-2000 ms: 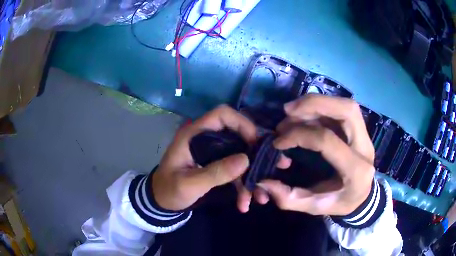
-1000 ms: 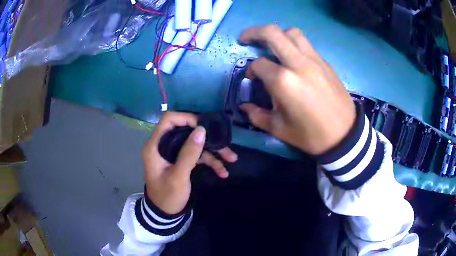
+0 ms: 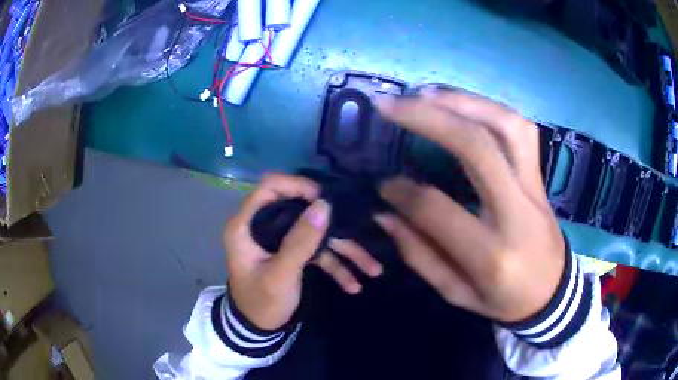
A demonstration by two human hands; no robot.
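My left hand [image 3: 271, 252] is closed around several black oval diaphragms [image 3: 279, 223], stacked in the palm and blurred against the dark clothing. My right hand [image 3: 476, 215] is blurred by motion, thumb and fingers apart, just right of the stack; whether it holds a piece between the fingertips cannot be told. A black housing half [image 3: 372, 152] lies on the green mat beyond my hands, with an oval ring with a pale centre at its upper left. My right hand partly covers the housings beside it.
Blue cells [image 3: 251, 78] with red and black leads lie at the back left, beside a crumpled clear plastic bag [image 3: 111, 67]. A cardboard carton [image 3: 46, 141] stands at far left. More black housings [image 3: 613, 185] run in a row to the right. Dark parts are heaped at the back right.
My right hand has drawn back from the nearest housing towards my left hand. That housing now shows an oval ring with a pale centre. My left hand still holds the stack.
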